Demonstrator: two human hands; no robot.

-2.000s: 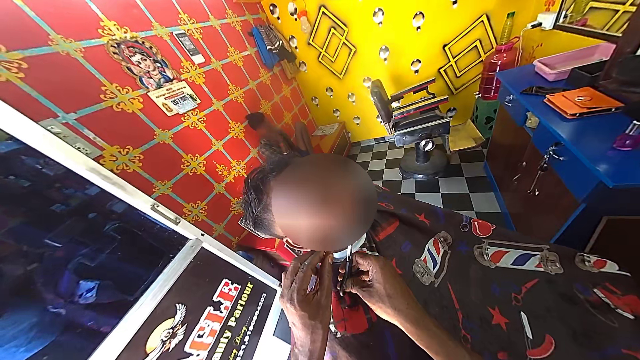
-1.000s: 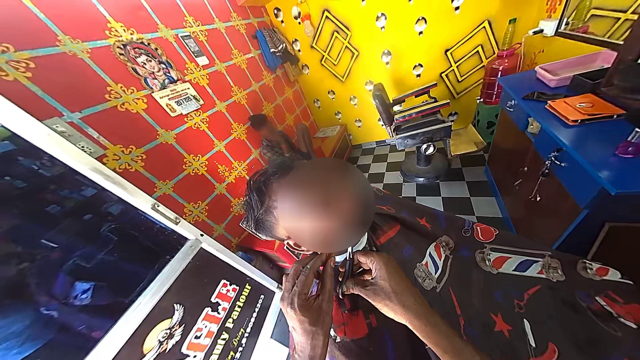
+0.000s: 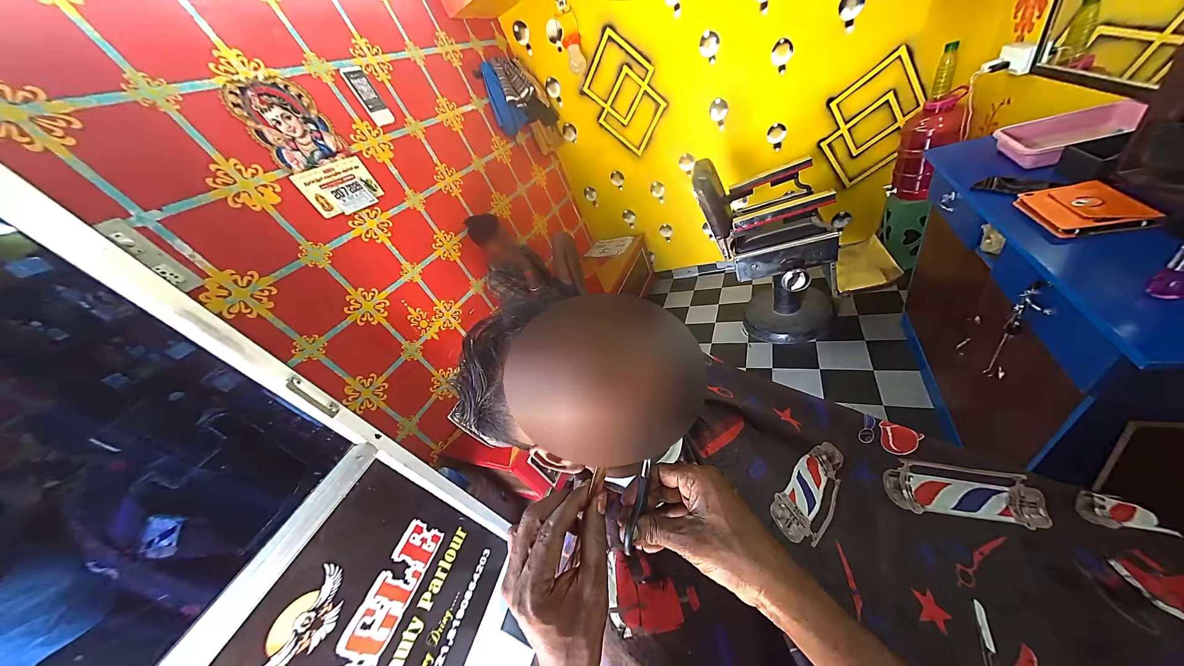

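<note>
A seated person (image 3: 606, 388), draped in a dark barber's cape (image 3: 888, 555) printed with barber poles, scissors and stars, has the head tilted back beneath the camera. At the lower edge of the face, my right hand (image 3: 698, 523) grips scissors (image 3: 638, 509) with dark handles, their blades pointing up toward the face. Beside it, my left hand (image 3: 560, 555) pinches a thin brownish item (image 3: 595, 483), probably a comb, close under the jaw. White material (image 3: 671, 453) shows at the person's neck. The scissor tips lie partly against the face, so their opening cannot be judged.
A glass door with a white frame (image 3: 324, 407) stands at the left. Behind, another person (image 3: 518, 264) sits by the red wall. A barber chair (image 3: 786, 250) stands on the checkered floor. At right, a blue counter (image 3: 1101, 287) holds a pink tray (image 3: 1068, 134) and an orange case (image 3: 1087, 208).
</note>
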